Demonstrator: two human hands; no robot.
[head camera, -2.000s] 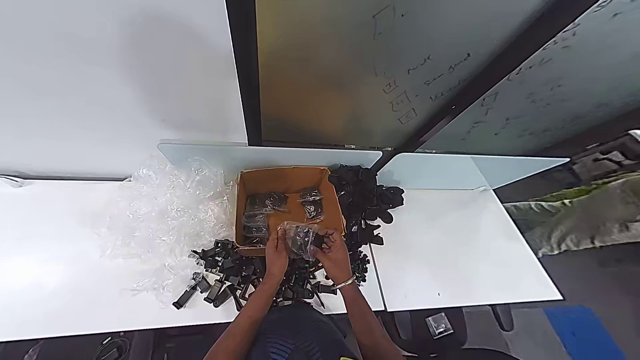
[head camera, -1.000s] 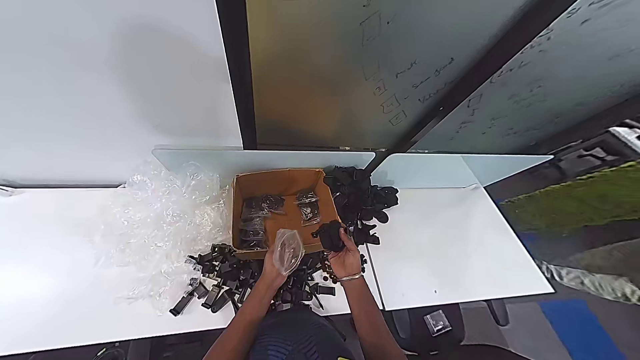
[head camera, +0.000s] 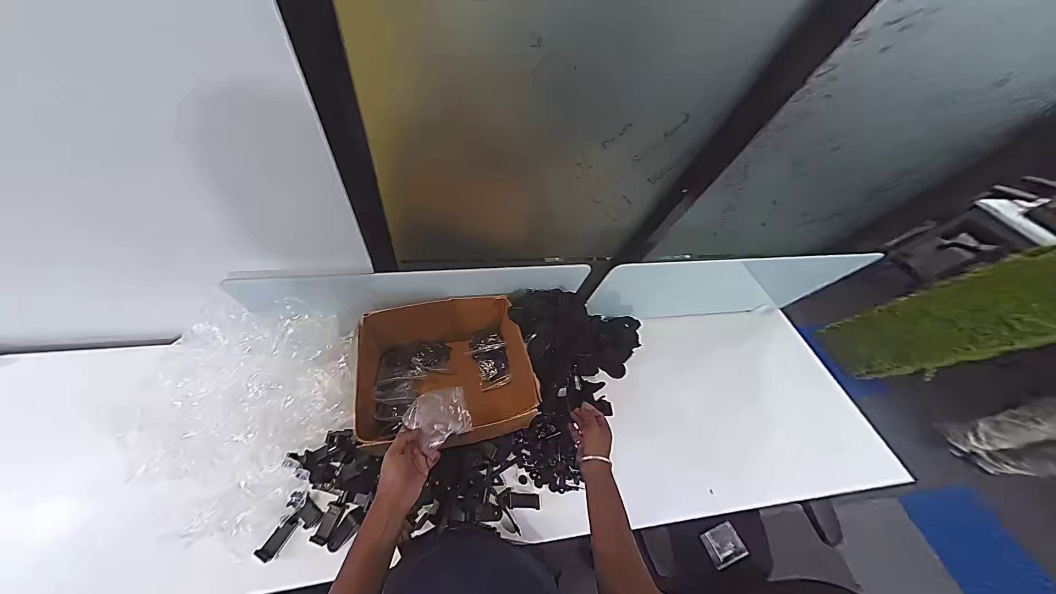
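Observation:
My left hand (head camera: 410, 462) grips a clear plastic bag (head camera: 439, 415) over the near side of an open cardboard box (head camera: 528, 363). Inside the box lie several bagged dark parts (head camera: 492, 367). To the right of the box, my right hand (head camera: 591, 427) is at the edge of a pile of black parts (head camera: 565, 330), its fingertips by a black piece (head camera: 596, 394); whether it grips that piece cannot be told. Small black parts (head camera: 551, 462) lie just left of this hand, and black clip-like parts (head camera: 330, 521) spread along the near side of the box.
A large heap of clear plastic bags (head camera: 256, 396) covers the white table (head camera: 742, 412) left of the box. Low glass dividers (head camera: 701, 289) run along the table's back edge, before frosted panels with handwriting. A chair with a small clear packet (head camera: 724, 545) is below the front edge.
My right hand held a black part beside the box a second ago and has moved right to the black pile. My left hand still holds a clear bag, now over the box's near side.

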